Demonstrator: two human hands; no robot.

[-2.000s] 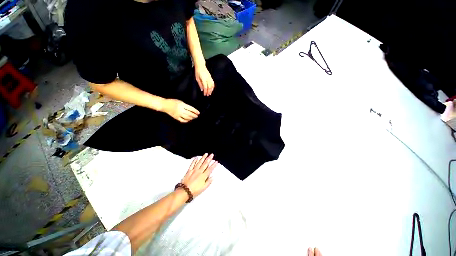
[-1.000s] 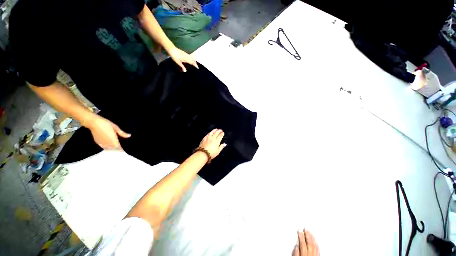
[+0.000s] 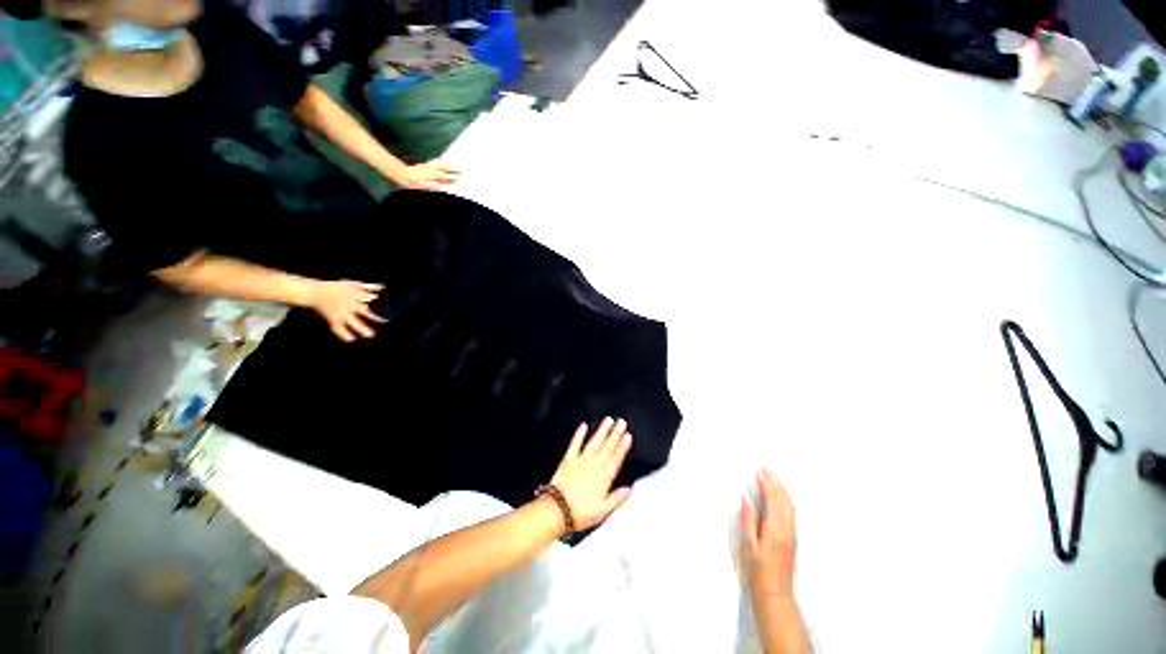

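Note:
A black sleeveless dress (image 3: pixel 448 371) lies spread on the white table (image 3: pixel 831 281), its collar end pointing right. Short dark bars run in a row down its front. My left hand (image 3: pixel 595 475), with a brown bead bracelet at the wrist, lies flat on the dress near its lower right edge, fingers apart, gripping nothing. My right hand (image 3: pixel 769 530) rests on the table to the right of the dress, empty, fingers extended and close together.
Another person in black stands at the far left, both hands (image 3: pixel 348 308) at the dress. A black hanger (image 3: pixel 1068 441) lies at the right, another hanger (image 3: pixel 662 72) at the back. Thread snips (image 3: pixel 1038 634) show at the bottom right. Cables (image 3: pixel 1112 243) and tools lie along the right edge.
The dress is spread flatter. My left hand has moved from beside the dress onto it near the collar end. My right hand has come further into view. The other person's hands have shifted.

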